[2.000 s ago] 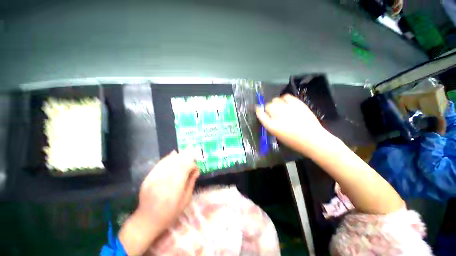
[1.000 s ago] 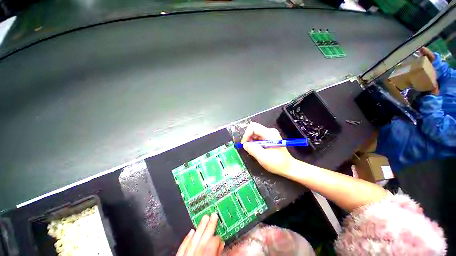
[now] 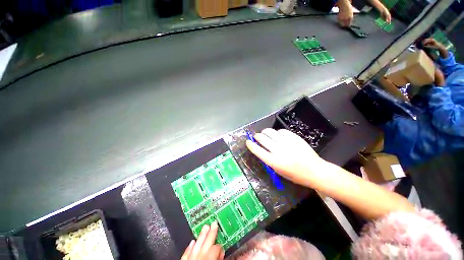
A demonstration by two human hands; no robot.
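Observation:
The green six-up PCB panel (image 3: 220, 198) lies on the black mat. Several small black parts stand along its far edge. My left hand (image 3: 204, 247) is cut off by the bottom edge; its fingertips rest on the panel's near left corner, and the thumb is hidden. My right hand (image 3: 285, 155) is right of the panel, over the blue marker pen (image 3: 273, 177). The pen lies slanted beside the panel, partly covered by the fingers. Whether the fingers grip it cannot be told.
The left bin (image 3: 108, 236) holds cream parts (image 3: 84, 242). The right bin (image 3: 328, 122) holds dark leaded parts. A few loose parts (image 3: 351, 123) lie beyond it. The conveyor (image 3: 127, 117) carries another panel (image 3: 314, 51). A person in blue (image 3: 447, 111) holds a cardboard box (image 3: 418, 68); another person's hands show far off.
One second ago my right hand held the pen at the panel's far right corner. Now the pen is down on the ledge, with my hand over it. My left fingertips remain on the panel.

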